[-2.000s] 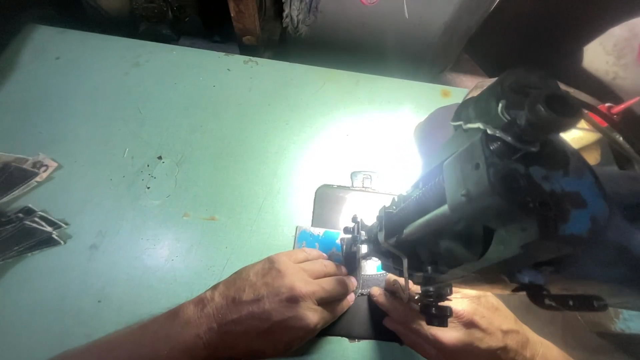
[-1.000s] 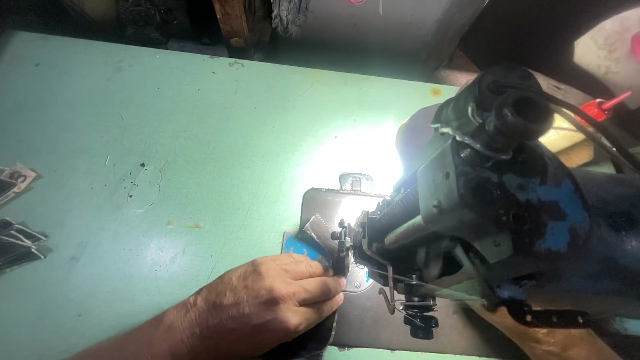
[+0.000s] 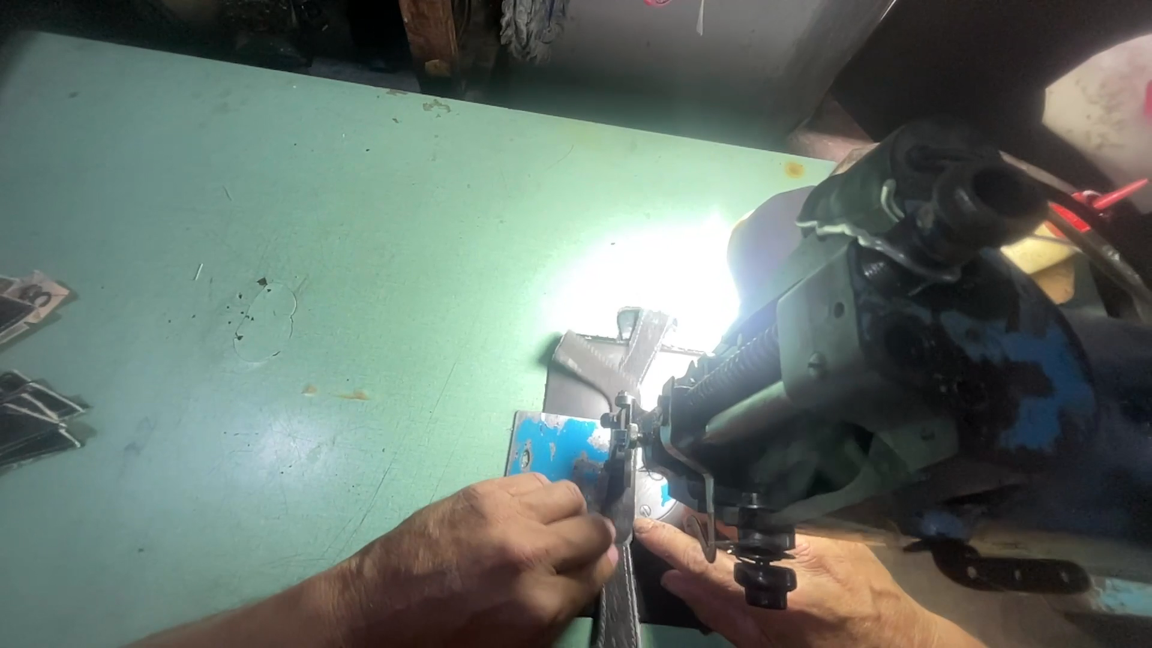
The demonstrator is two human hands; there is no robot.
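A sewing machine point(image 3: 810, 387) with worn blue and black paint stands at the right, its lamp glaring on the table. Dark strips point(image 3: 621, 594), looking like leather or fabric, run under its presser foot point(image 3: 623, 450) and reappear behind it as two spread ends point(image 3: 594, 364). My left hand point(image 3: 504, 549) pinches the strip just left of the foot, fingertips partly hidden. My right hand point(image 3: 801, 585) lies right of the strip, index fingertip beside it, partly covered by the machine's tension knobs point(image 3: 765, 562). A chipped blue plate point(image 3: 553, 445) is beyond my left knuckles.
The green tabletop point(image 3: 270, 198) has scratches and chipped spots. Stacks of dark pieces with pale edges point(image 3: 36, 409) lie at the far left, one with a marked paper tag point(image 3: 40, 292). A red-tipped object point(image 3: 1098, 202) is behind the machine.
My right hand has come back to the strip from farther right behind the machine. The strip ends now lie spread behind the foot, and the blue plate shows more than a second ago.
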